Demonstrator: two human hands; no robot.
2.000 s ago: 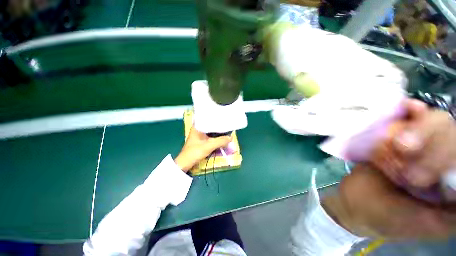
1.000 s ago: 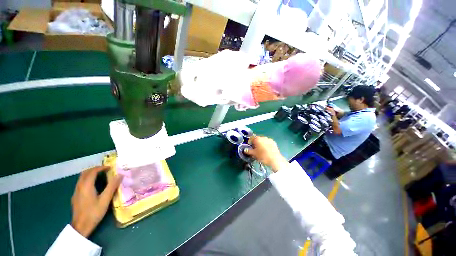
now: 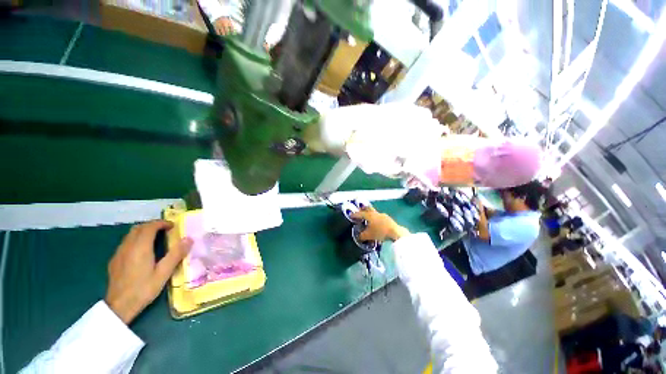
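Note:
The yellow-edged press fixture [image 3: 219, 294] lies on the green bench with a pink pad [image 3: 219, 256] inside and no housing on the pad. My left hand [image 3: 140, 269] is at its left edge, thumb and fingers apart around a dark spot; I cannot tell if that is a part or shadow. The white ram pad [image 3: 235, 201] hangs above the fixture's back end, under the green press head [image 3: 252, 142]. My right hand [image 3: 380, 225] has its fingers on a black lamp housing [image 3: 356, 245] with a silver-white ring, in a small group with thin wires hanging down.
The cloth-wrapped press lever [image 3: 394, 142] sticks out to the right above the housings. More housings [image 3: 456, 212] stand further along the bench, beside a seated person in a light blue shirt [image 3: 507, 241]. The conveyor's white rail [image 3: 87, 212] runs behind the fixture.
My right hand has let go of the lever and moved to the housings. The housing my left hand held under the ram is gone from the pad. The view has turned right.

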